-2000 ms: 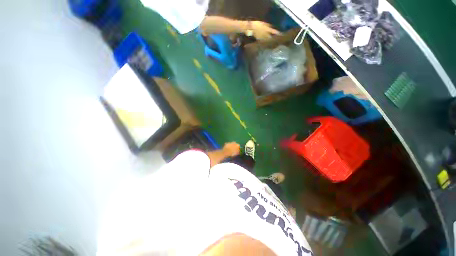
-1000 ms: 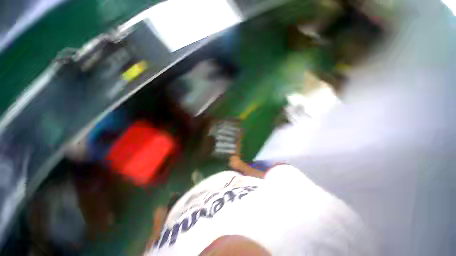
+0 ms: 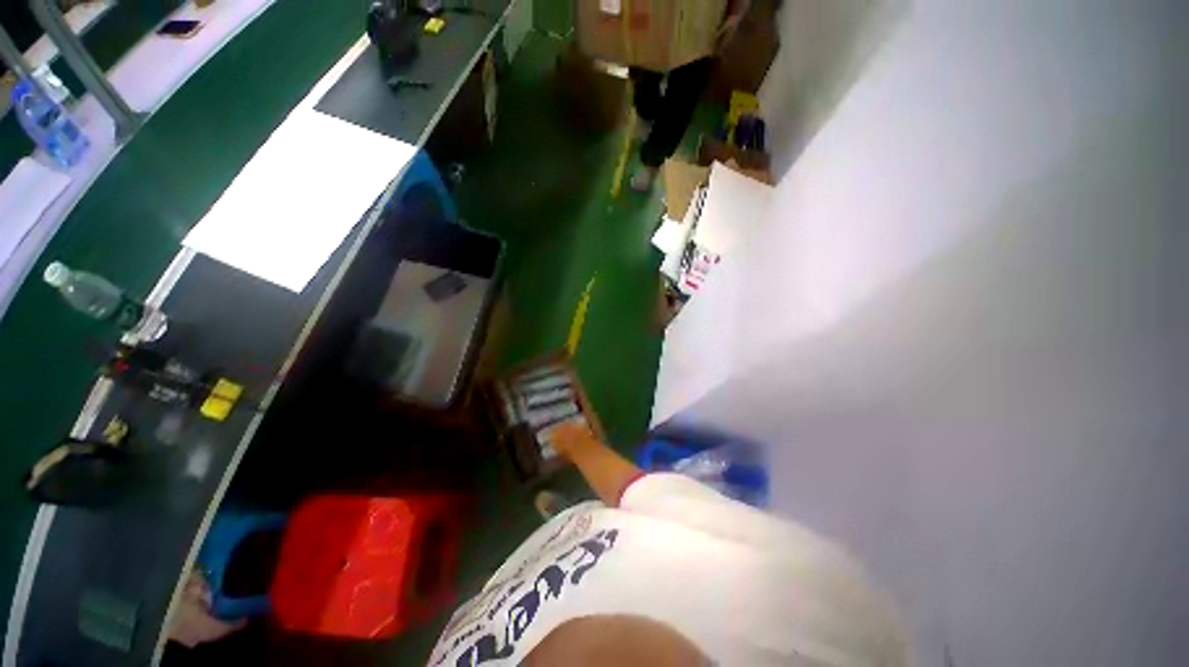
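My right hand (image 3: 566,438) reaches down over the near side of a small brown open carton (image 3: 593,414) on the floor. Silvery hand-length packs (image 3: 544,391) lie in rows inside the carton. My fingers are at the packs, small and blurred, and I cannot tell whether they grip one. My left hand is not in view.
A black tote (image 3: 485,293) with a light sheet inside stands left of the carton. A red stool (image 3: 342,564) is at lower left. A blue bin (image 3: 730,472) is at the right. The bench edge curves along the left. A person (image 3: 668,111) holds a large carton ahead.
The view has swung round and steadied. My right arm now reaches down to the small carton. The person with the large carton now shows clearly ahead.
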